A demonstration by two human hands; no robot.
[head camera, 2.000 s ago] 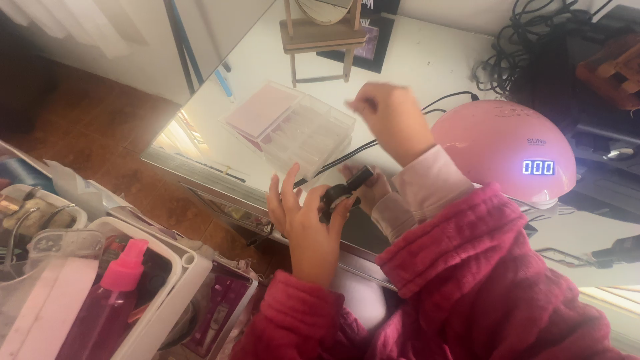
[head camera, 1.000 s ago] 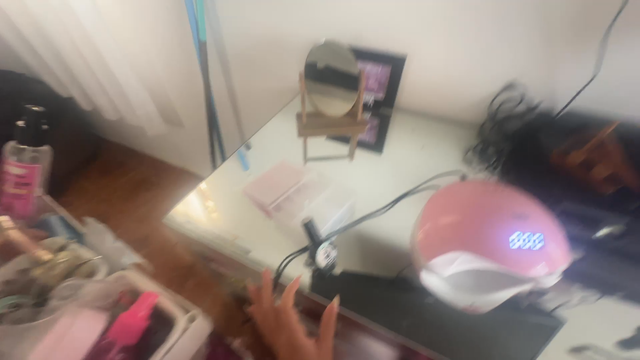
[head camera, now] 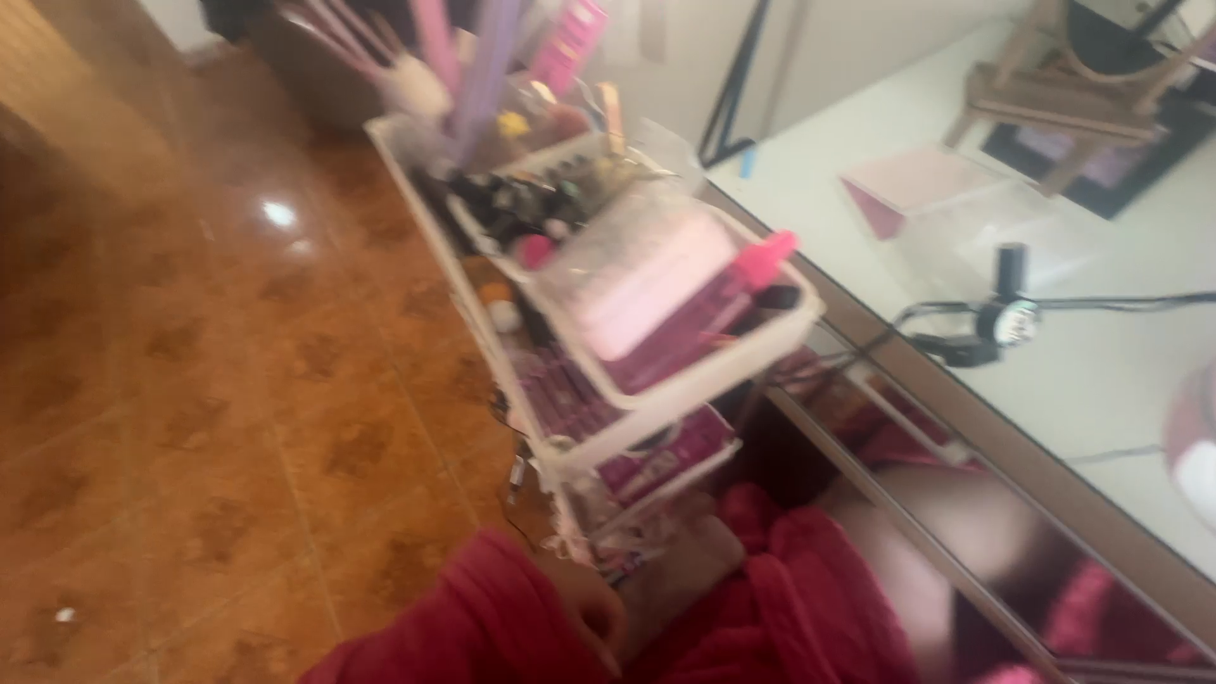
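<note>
My left hand (head camera: 586,603) is low in the view, blurred, partly covered by its red sleeve and beside the lower tier of a white trolley (head camera: 608,445); its fingers and whether it holds anything cannot be made out. My right hand is out of view. On the trolley's top, a white basket (head camera: 806,318) holds a pink packet (head camera: 655,271) and a bottle with a pink cap (head camera: 765,261). A black corded device with a round face (head camera: 1009,323) lies on the white table, apart from my left hand.
The white table (head camera: 1102,399) has a brown front edge. On it are a wooden stand with a round mirror (head camera: 1064,104), a clear box with a pink lid (head camera: 926,180) and, at the right edge, a pink lamp (head camera: 1192,446). Tiled floor (head camera: 313,351) lies left of the trolley.
Two seconds ago both hands were over the table edge with the black device; it now lies on the table. My left hand is now by the trolley. The view has swung left and down.
</note>
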